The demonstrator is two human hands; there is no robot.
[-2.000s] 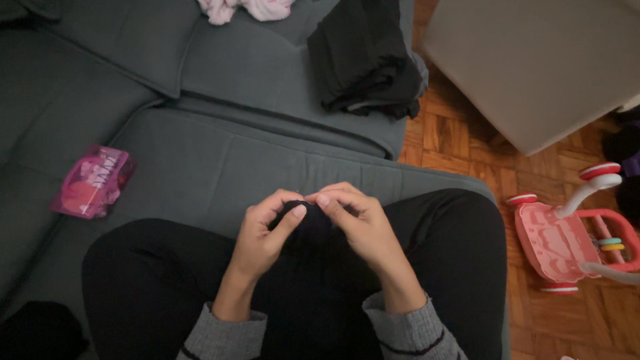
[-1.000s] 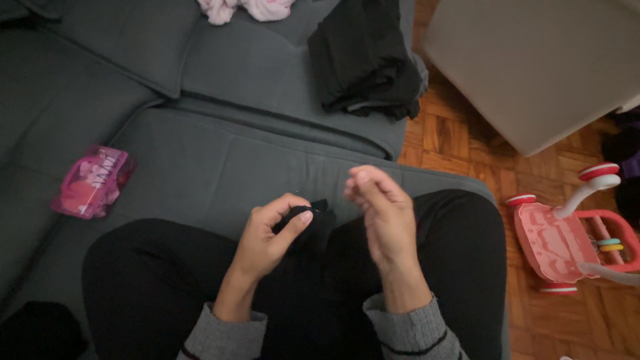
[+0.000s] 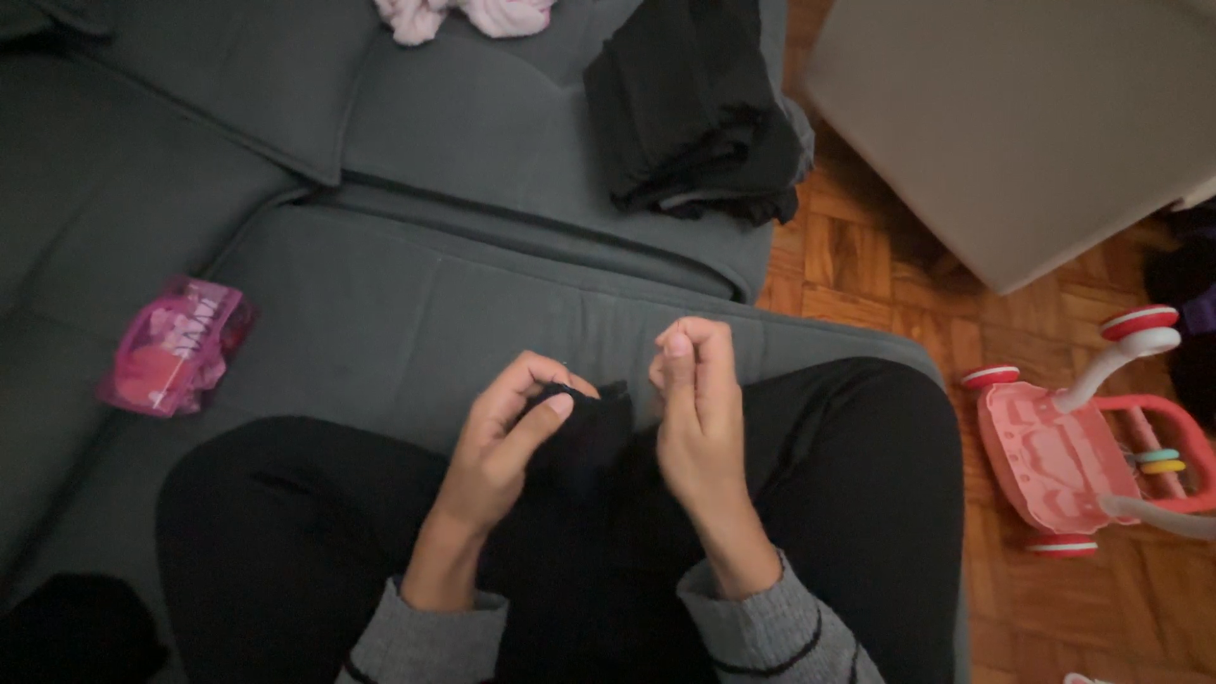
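Observation:
A piece of black fabric [image 3: 594,427] hangs from my left hand [image 3: 494,442], pinched between thumb and fingers over my lap. To its right, a short way off the fabric, my right hand [image 3: 698,418] is raised with thumb and forefinger pressed together. Whether a needle, thread or something else small is between those fingertips cannot be made out. The fabric's lower part blends into my black trousers [image 3: 845,446].
On the grey sofa [image 3: 361,304] lie a pink clear pouch [image 3: 176,347], folded black clothes [image 3: 689,104] and a pale pink cloth [image 3: 503,11]. A pink toy walker [image 3: 1035,456] stands on the parquet floor [image 3: 855,275] at right, below a beige piece of furniture [image 3: 1016,114].
Two seconds ago both hands met at the black fabric. My right hand has since come away to the right, and its fingers have drawn closer together. My left hand keeps its hold.

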